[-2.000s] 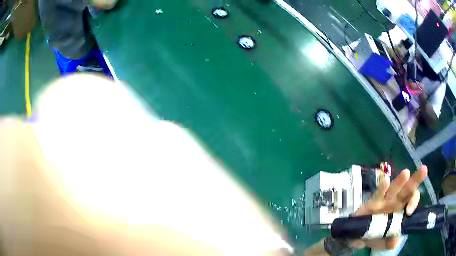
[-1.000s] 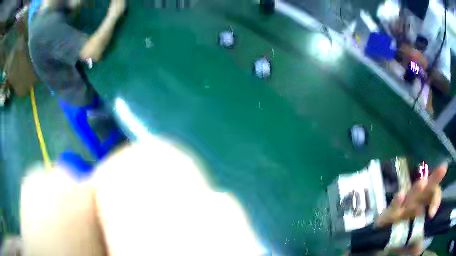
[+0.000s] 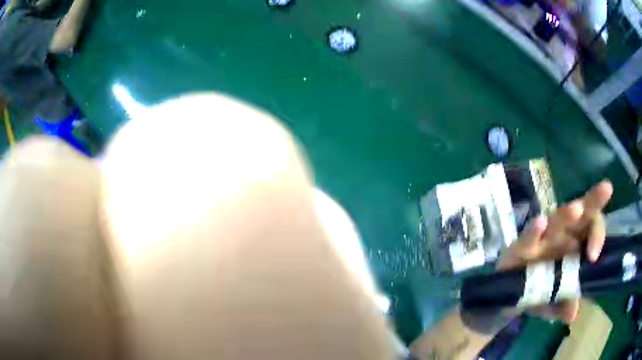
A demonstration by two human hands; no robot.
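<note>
My right hand is at the lower right, around the black electric screwdriver with pale tape round its barrel. The barrel lies roughly level, and its right end meets the picture's edge. The white-grey screw feeder stands just left of and above that hand, with bright specks, probably screws, beside it. A huge, blurred, overexposed pale shape, apparently my left hand, fills the lower left close to the camera. Its fingers and anything in it cannot be made out.
Round white-faced discs lie spaced along the green table, one above the feeder. A person is at the upper left. A pink-lit unit shows across the table. A tan cardboard piece is at the lower right.
The view has shifted. The pale shape has changed outline and spreads wider across the lower left. My right hand still holds the screwdriver beside the feeder. The red light near its fingertips no longer shows.
</note>
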